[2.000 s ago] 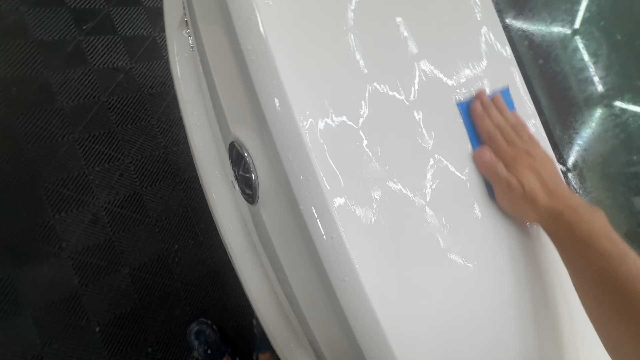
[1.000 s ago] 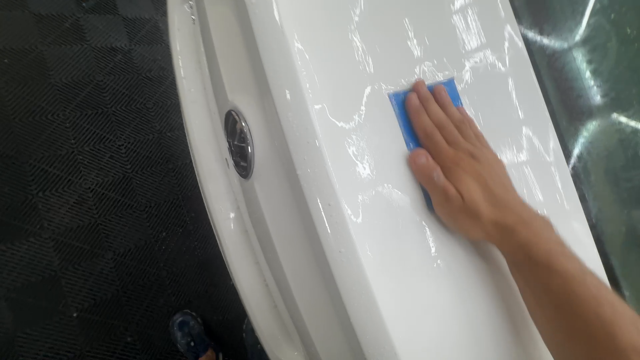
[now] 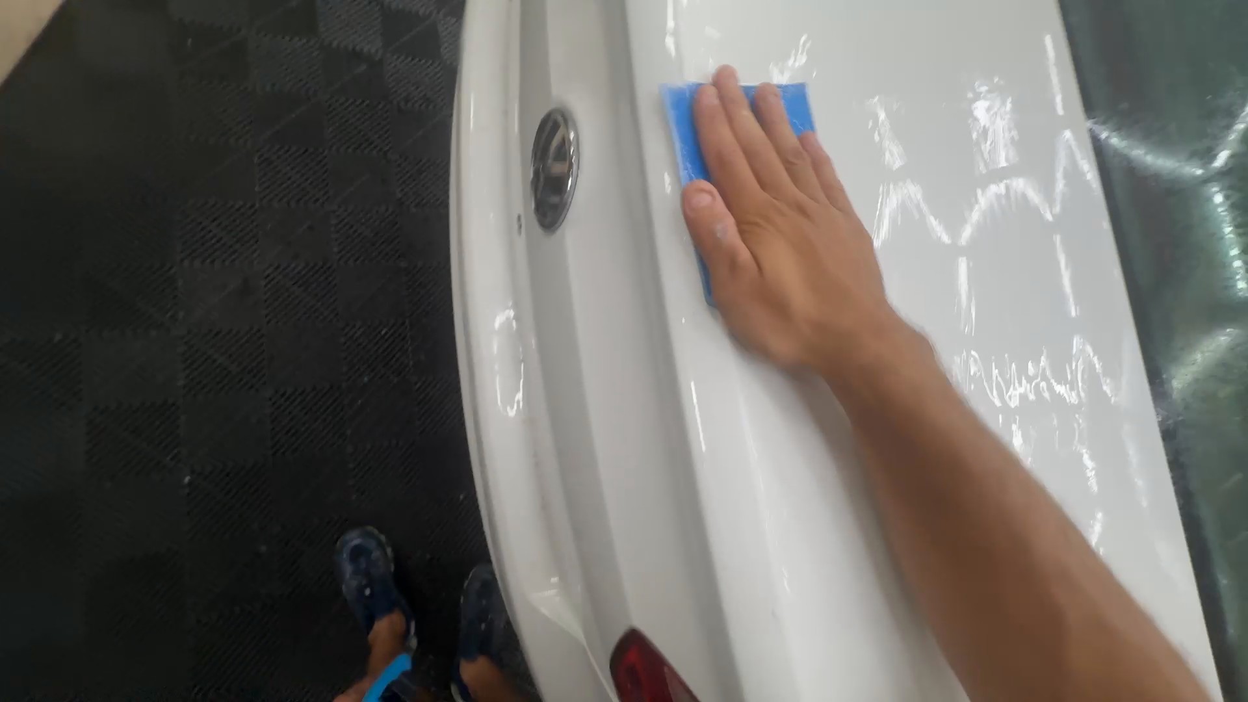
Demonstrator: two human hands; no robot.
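Note:
My right hand lies flat, palm down, on a blue cloth or pad, pressing it against the white trunk lid of a car. Its fingertips reach the pad's far edge, and the thumb rests along the left side. The pad sits at the lid's rear edge, to the right of a round chrome badge. Wet-looking streaks and bright reflections mark the paint to the right of the hand. Most of the pad is hidden beneath the palm. My left hand is out of view.
The car's rear window borders the lid on the right. A red tail light shows at the bottom. On the left is a black textured tile floor, with feet in dark shoes beside the bumper. A blue strip shows near one leg.
Across both earlier frames and now, my right hand has moved left over the trunk lid with the blue pad, from near the window side to the rear edge. The view has shifted, bringing the tail light in.

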